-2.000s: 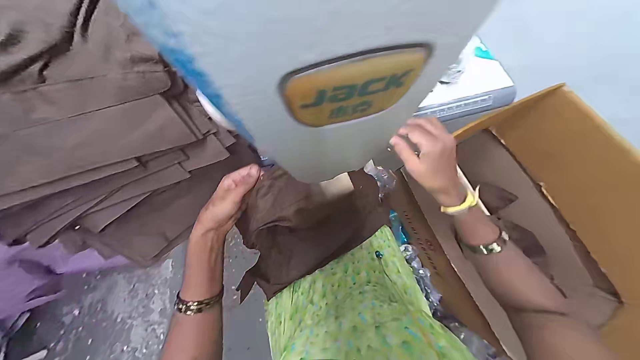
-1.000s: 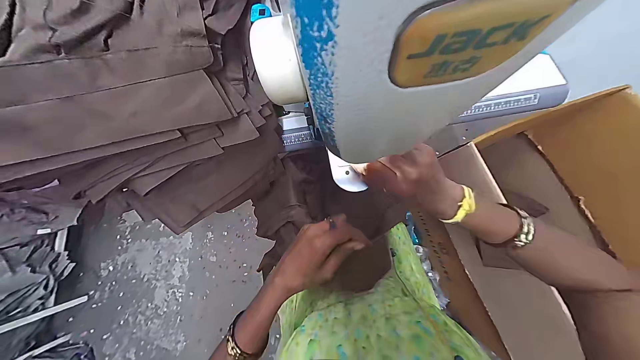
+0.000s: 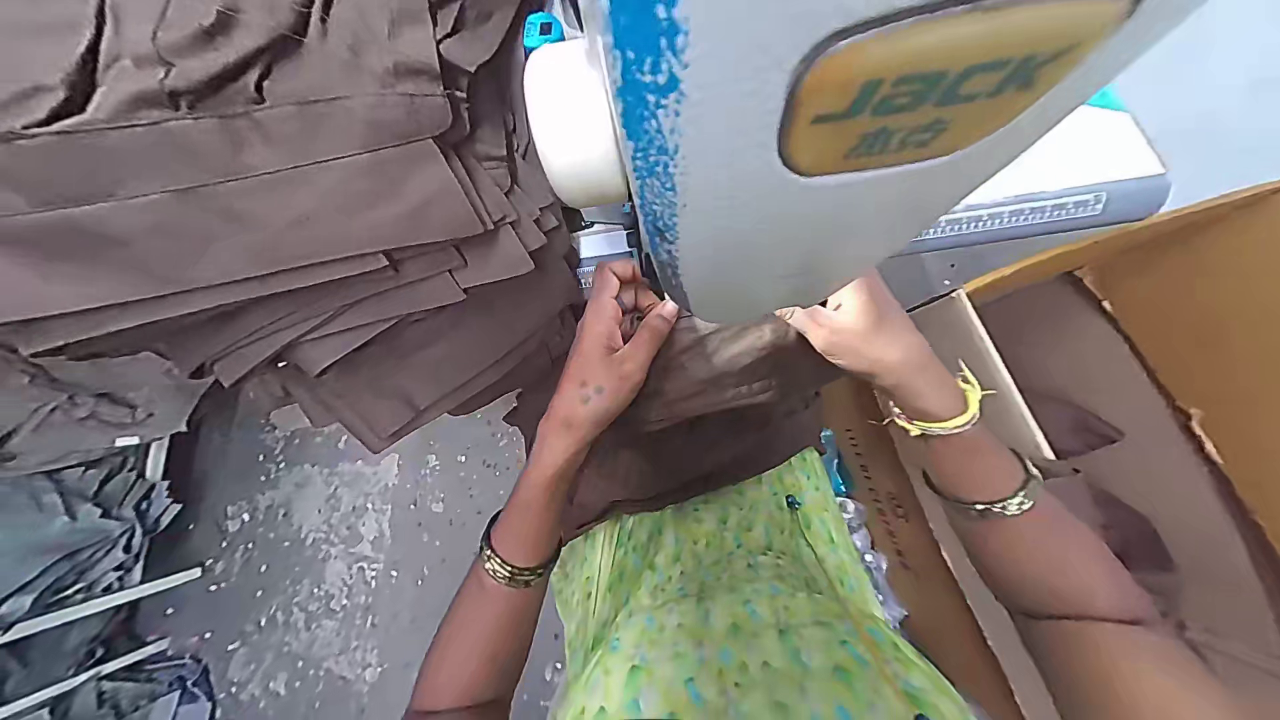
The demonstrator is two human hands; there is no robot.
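A brown fabric piece (image 3: 720,410) spans my two hands below the head of a Jack sewing machine (image 3: 760,230) and hangs over my lap. My left hand (image 3: 610,360) pinches its upper left edge between thumb and fingers. At its upper right edge, my right hand (image 3: 860,335) grips the cloth, with the fingertips close under the machine head. The machine's white handwheel (image 3: 572,122) is above my left hand. The needle area is hidden behind the machine head.
Stacked brown fabric panels (image 3: 230,220) lie at the left. Grey cloth (image 3: 60,560) and pale rails are at the lower left, above a speckled floor (image 3: 320,560). An open cardboard box (image 3: 1190,350) holding brown pieces stands at the right, beside my right forearm.
My left hand has moved up from the lap to the cloth's upper edge beside the machine head. The cloth is now spread between both hands.
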